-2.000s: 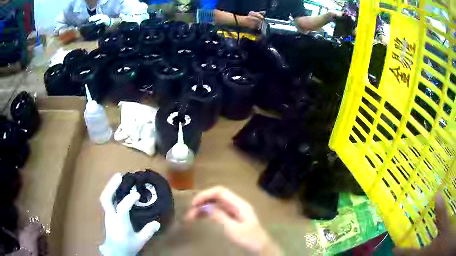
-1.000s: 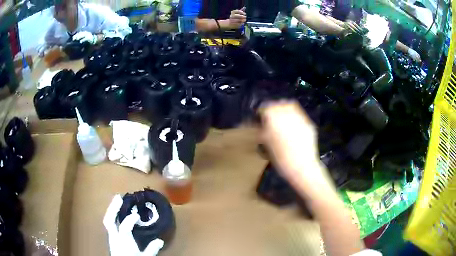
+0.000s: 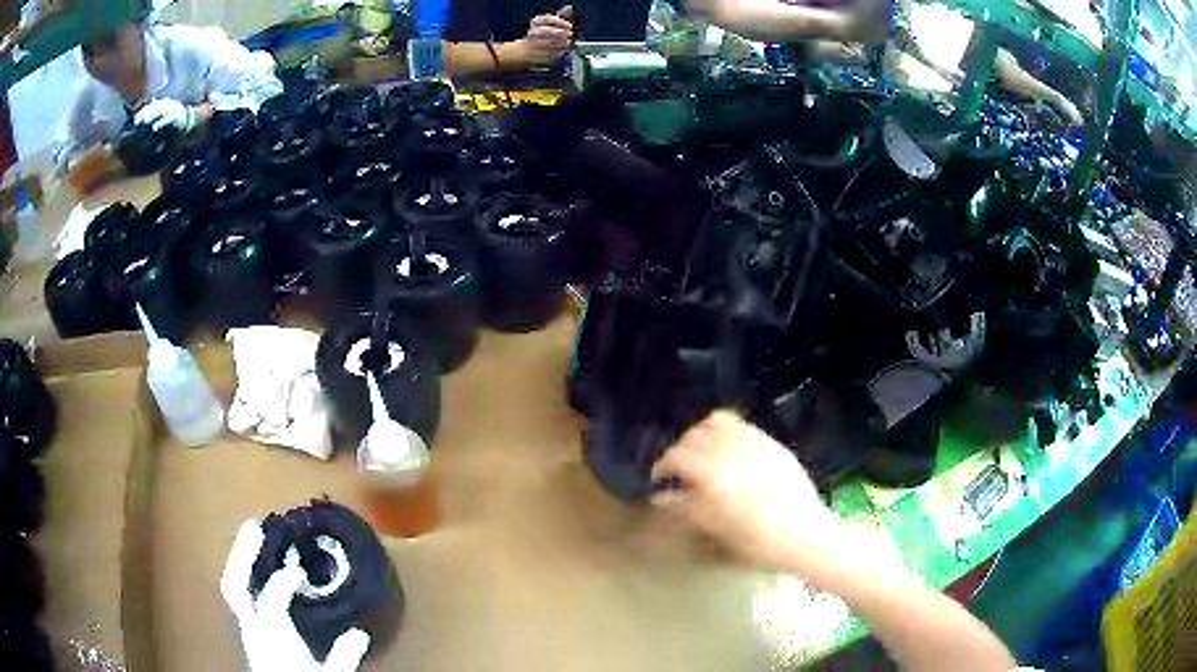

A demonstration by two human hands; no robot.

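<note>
My left hand (image 3: 278, 607), in a white glove, holds a black rounded speaker housing (image 3: 364, 593) upright on the brown cardboard, its pale ring facing up. My bare right hand (image 3: 735, 488) is at the near edge of the heap of loose black plastic parts (image 3: 775, 250). Its fingers are bent at a dark part, and whether they grip it cannot be told. The amber glue bottle (image 3: 399, 481) stands upright behind the held housing, nozzle up. A clear liquid bottle (image 3: 184, 394) and a crumpled white cloth (image 3: 281, 390) are behind and left of it.
Rows of black housings (image 3: 344, 226) stand across the back. A cardboard tray (image 3: 87, 492) with raised edges lies at left. A green-white printed sheet (image 3: 965, 505) is at right, with a yellow crate (image 3: 1162, 610) at the lower right corner. Other workers sit across the bench.
The view has turned right. My right hand went from beside the held housing out to the black parts, now at their near edge. The yellow crate has mostly left view. My left hand still holds the housing.
</note>
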